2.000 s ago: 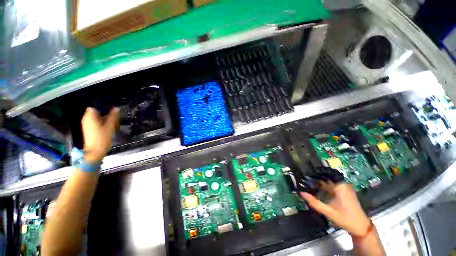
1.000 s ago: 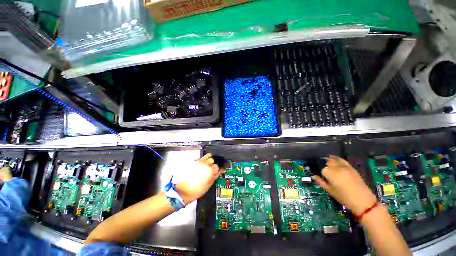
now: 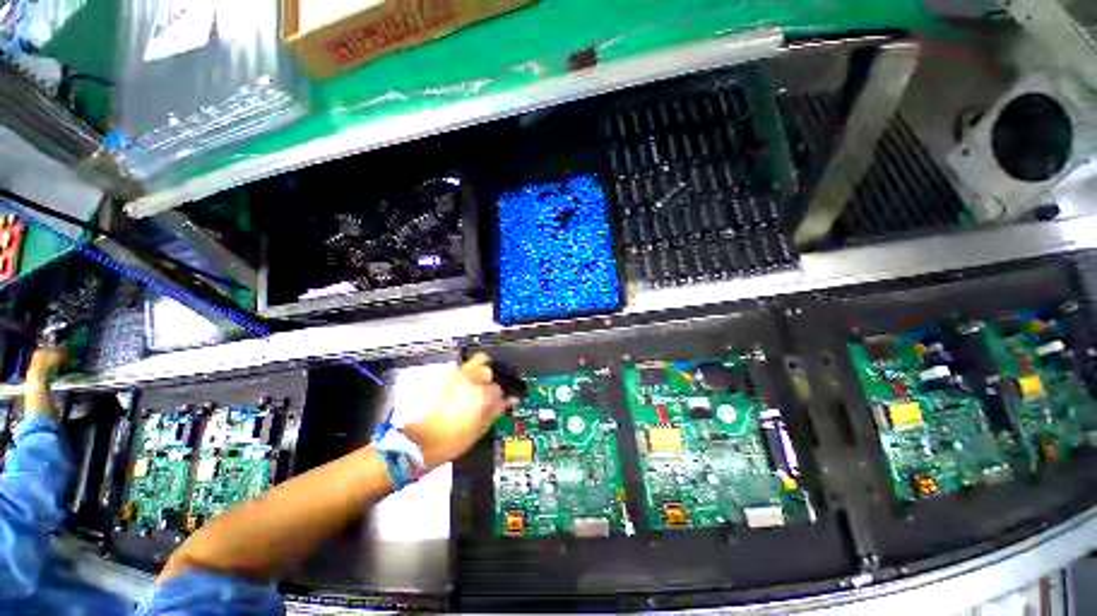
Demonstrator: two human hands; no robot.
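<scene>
My left hand (image 3: 457,409), with a light blue wrist band, is over the upper left corner of a green circuit board (image 3: 559,463). Its fingertips are black; whether that is finger coverings or a held black part cannot be told. A second green board (image 3: 704,469) lies beside it in the same black carrier (image 3: 517,572), uncovered. My right hand is not in view.
Behind the carrier are a black bin (image 3: 361,298) of dark parts, a blue-filled tray (image 3: 559,250) and rows of black parts (image 3: 704,217). Other carriers lie left and right. Another person's hand (image 3: 46,361) is far left. A shelf (image 3: 674,36) overhangs.
My right hand has left the picture from over the second board. My left hand stays by the first board's upper left corner. The other person's hand at far left has moved up to the parts trays.
</scene>
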